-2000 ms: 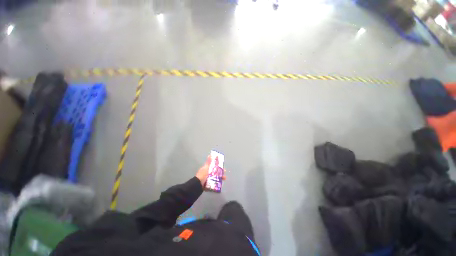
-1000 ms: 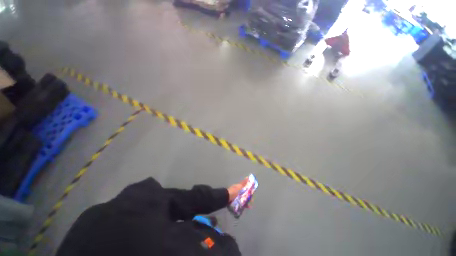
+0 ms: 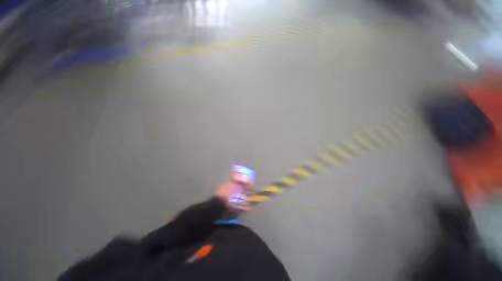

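Note:
My left hand (image 3: 224, 192) is at the lower middle of the head view, below a dark sleeve, and holds a smartphone (image 3: 241, 184). The phone's lit screen faces up, whitish, pink and blue. The frame is blurred, so the fingers are hard to make out. My right hand is not in view. The black jacket (image 3: 236, 258) with a small orange tag fills the bottom of the view.
Yellow-black marking tape (image 3: 300, 171) crosses the grey floor (image 3: 165, 126). An orange thing (image 3: 476, 164) with a dark blue piece (image 3: 459, 121) lies at the right edge, black shapes below it. A blurred blue shape (image 3: 88, 59) is at the upper left.
The view has swung: the tape now slants up to the right and orange and black things have come in at the right. The left hand still holds the phone.

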